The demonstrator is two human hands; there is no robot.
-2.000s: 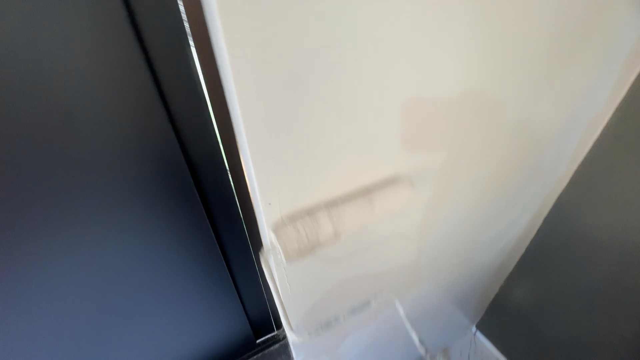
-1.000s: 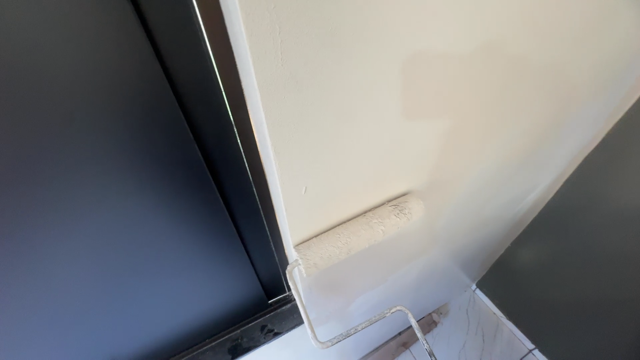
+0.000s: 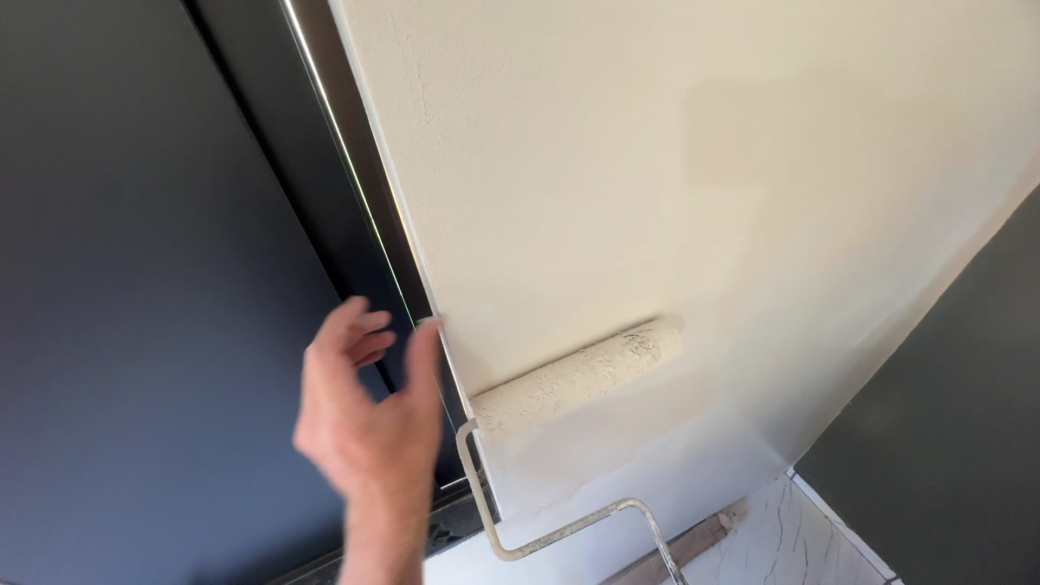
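Observation:
A paint roller (image 3: 581, 375), its sleeve coated in cream paint, lies against the lower part of a cream-painted wall (image 3: 585, 203). Its bent wire frame (image 3: 569, 530) runs down out of view at the bottom edge, so the handle is hidden. Left of the roller, my left hand (image 3: 370, 390) is raised in front of the dark door frame, fingers curled apart and thumb up near the wall's edge, holding nothing. My right hand is outside the view. Below the sleeve, the wall shows a whiter band.
A large dark door panel (image 3: 146, 325) fills the left side, with a black frame (image 3: 325, 162) beside the wall's edge. At lower right are a dark grey surface (image 3: 942, 406), marble-look floor tiles (image 3: 788, 536) and a brownish strip (image 3: 691, 544) along the wall's foot.
My left hand has come into view beside the roller; neither earlier frame shows it. The roller stays low on the wall, near the door frame.

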